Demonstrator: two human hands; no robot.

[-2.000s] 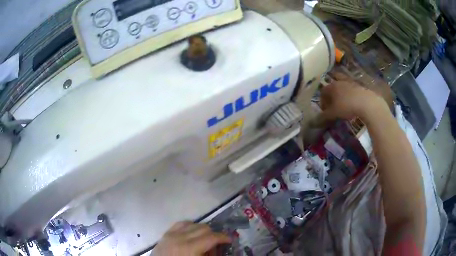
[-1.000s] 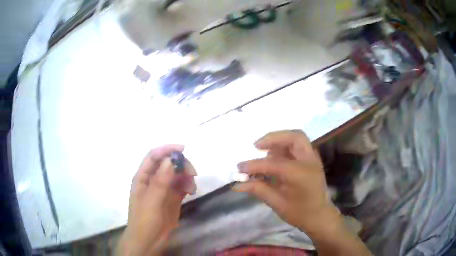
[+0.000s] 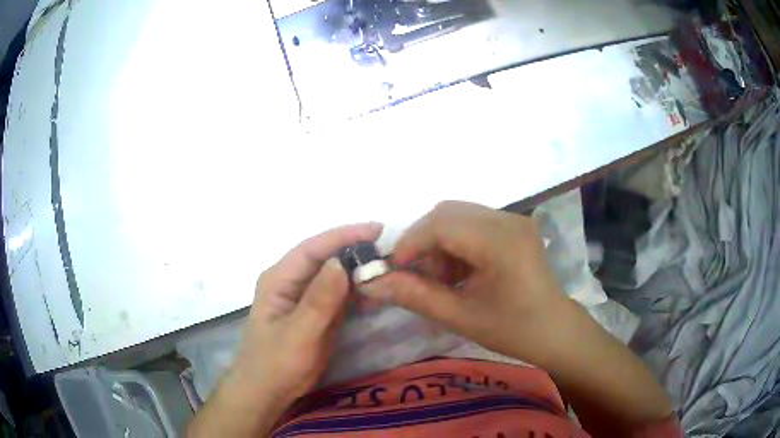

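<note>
My left hand [image 3: 295,312] holds a small dark metal part [image 3: 359,253], possibly a bobbin case, between thumb and fingertips. My right hand [image 3: 487,274] pinches a small round white piece [image 3: 371,271], which looks like a bobbin, right against the dark part. The fingertips of both hands meet there, just off the front edge of the white sewing table [image 3: 188,188]. Whether the white piece sits inside the dark part I cannot tell.
The machine's needle plate area [image 3: 410,26] is at the top, under glare. The red-edged parts tray [image 3: 727,81] is at the upper right. Pale grey cloth [image 3: 710,274] is heaped at the right. A grey plastic tub [image 3: 128,402] stands at the lower left, below the table edge.
My hands have come together, bringing the dark part and white piece into contact. Earlier my right hand was at the machine's right end. The view has turned down from the machine.
</note>
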